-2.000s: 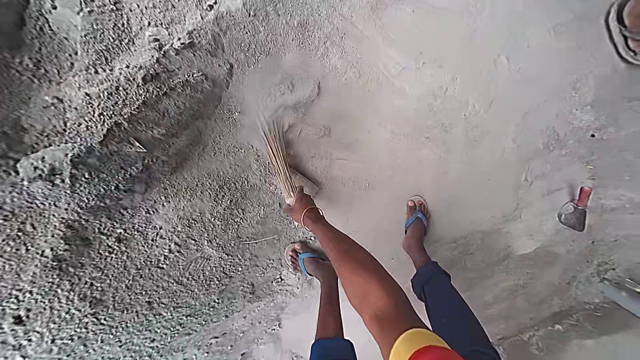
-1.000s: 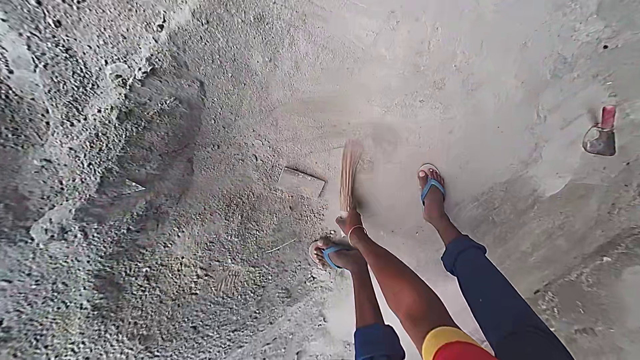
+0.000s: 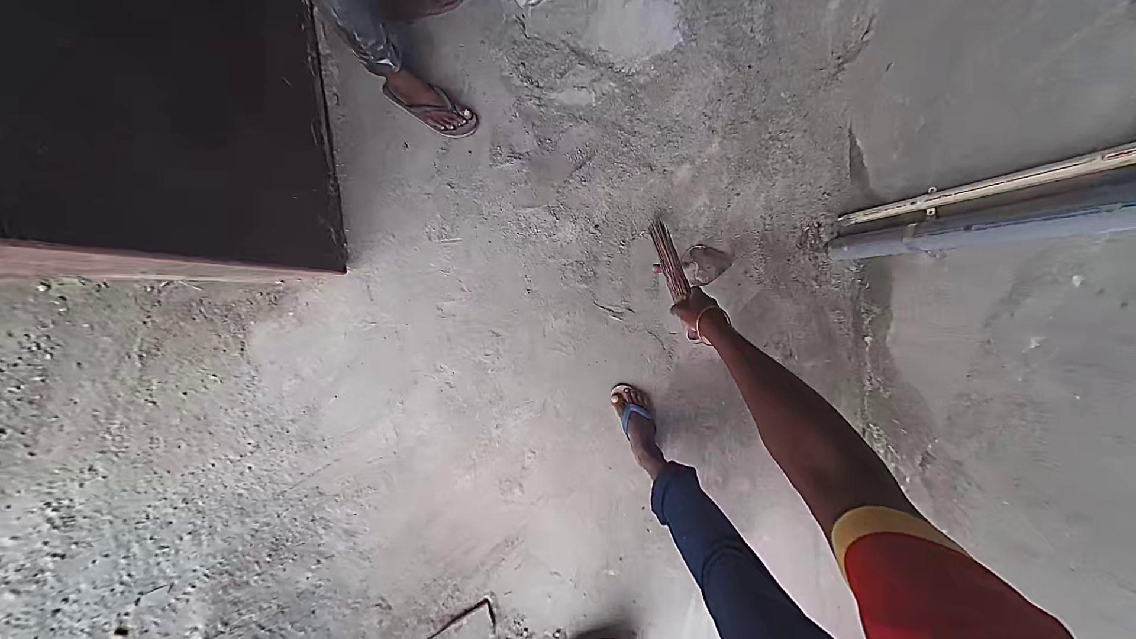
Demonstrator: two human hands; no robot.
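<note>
My right hand (image 3: 695, 312), with a bangle at the wrist, is closed around the bound end of a stick broom (image 3: 670, 262). The broom's bristles point up and slightly left in the view. Behind it, a trowel-like tool (image 3: 708, 264) with a greyish blade lies on the dusty floor, and the broom crosses in front of its handle. One of my feet (image 3: 633, 413), in a blue-strapped flip-flop, stands below and to the left of that hand. My left hand is out of view.
A co-worker's foot (image 3: 435, 111) in a flip-flop is at the upper left, beside a large dark rectangular surface (image 3: 342, 177). Pipes (image 3: 985, 229) run along the wall at right. A flat slab-like piece (image 3: 468, 621) lies at the bottom edge. Rough gravelly ground (image 3: 115, 444) spreads at left.
The view has swung far to the right. My right hand, still holding the broom, has moved from near my feet to beside the trowel-like tool.
</note>
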